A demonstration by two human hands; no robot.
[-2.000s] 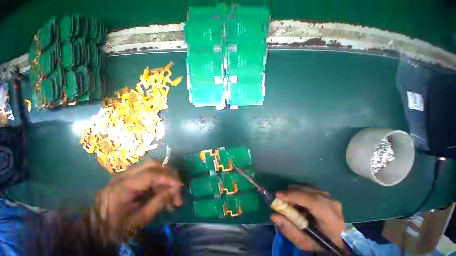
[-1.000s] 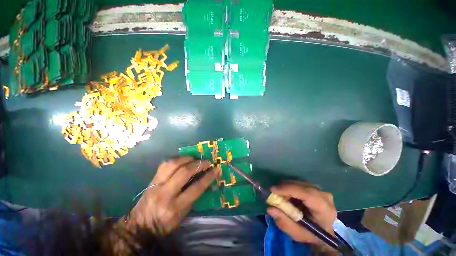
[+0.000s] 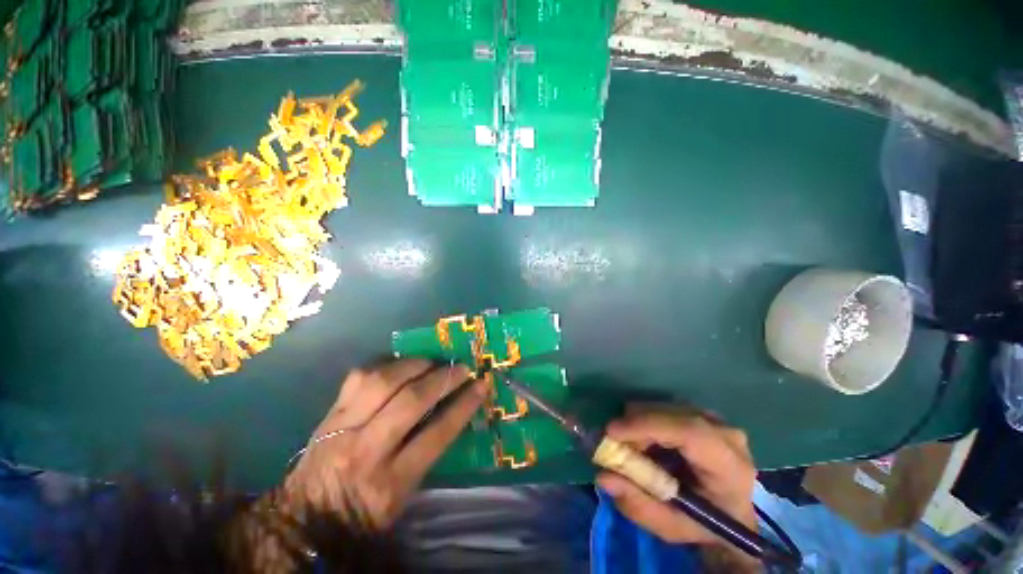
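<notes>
A green PCB panel [image 3: 538, 332] lies near my body with orange flex circuits [image 3: 515, 457] along its centre seam. My left hand [image 3: 387, 432] rests over the panel's left side, fingertips at the seam, with thin solder wire [image 3: 325, 435] at its fingers and curling back past the wrist. Its fingers hide part of the panel. My right hand [image 3: 679, 471] holds the soldering iron [image 3: 632, 468] by its pale collar. The iron's tip is at the centre seam, close beside my left fingertips. Whether it touches a pad cannot be told.
An orange flex circuit pile [image 3: 241, 241] lies at left. Plain green PCB panels [image 3: 550, 112] are stacked at top centre, and uneven green stacks [image 3: 90, 101] stand at upper left. A whitish cup [image 3: 799, 327] with silvery waste and a black box [image 3: 978, 241] are at right.
From two seconds ago, my left hand has moved right onto the panel. Since one second ago, the iron's tip has moved slightly down the seam. The view has shifted a little.
</notes>
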